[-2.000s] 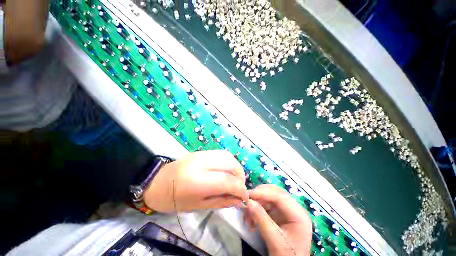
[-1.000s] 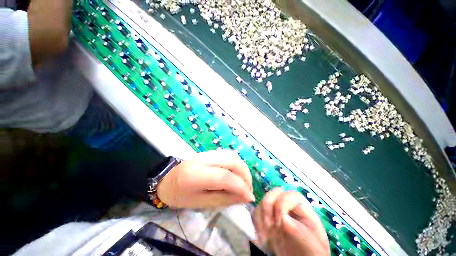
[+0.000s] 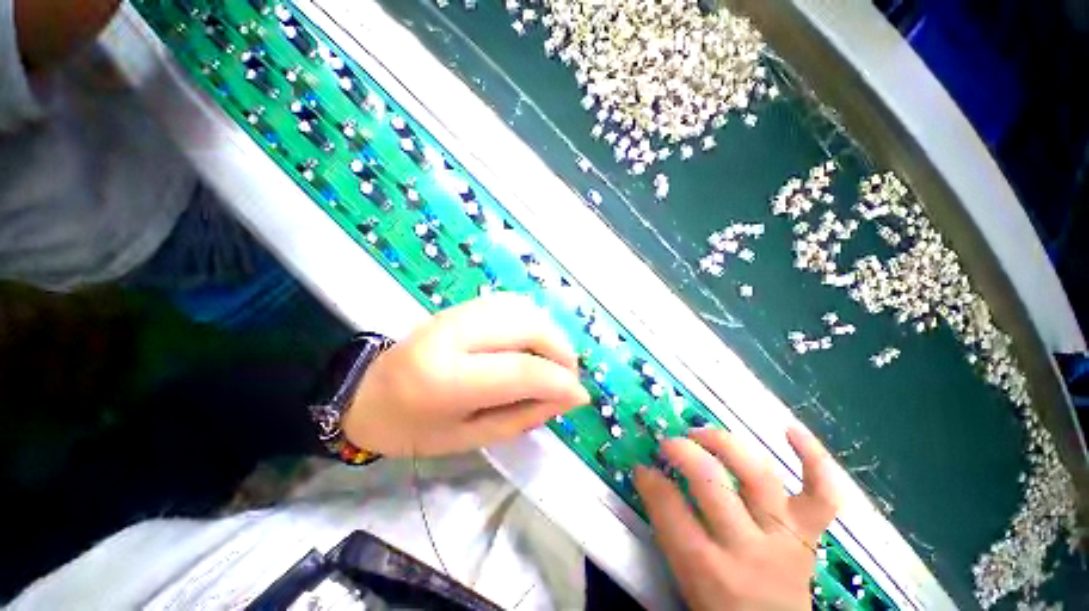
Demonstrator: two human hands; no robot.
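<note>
A long green circuit board (image 3: 358,179) dotted with dark cylinders and pale-topped parts runs diagonally between pale metal rails. My left hand (image 3: 466,376), with a dark watch and a beaded band at the wrist, is over the board's near edge, thumb and fingertips pinched together; whether a small part is between them cannot be told. My right hand (image 3: 740,507) is further along the board to the right, fingers spread and bent over it, fingertips at the parts. Small white components (image 3: 669,72) lie heaped on the dark green tray beyond the rail.
The dark green tray (image 3: 884,418) has a raised pale metal rim (image 3: 955,155) curving along its far side. More white pieces are scattered along that rim. The conveyor rail (image 3: 537,227) separates tray and board. Another person's sleeve (image 3: 96,191) and forearm are at the upper left.
My hands were close together in front of the board; now they are apart over it. My left hand has moved up and left, my right hand has moved right and spread its fingers.
</note>
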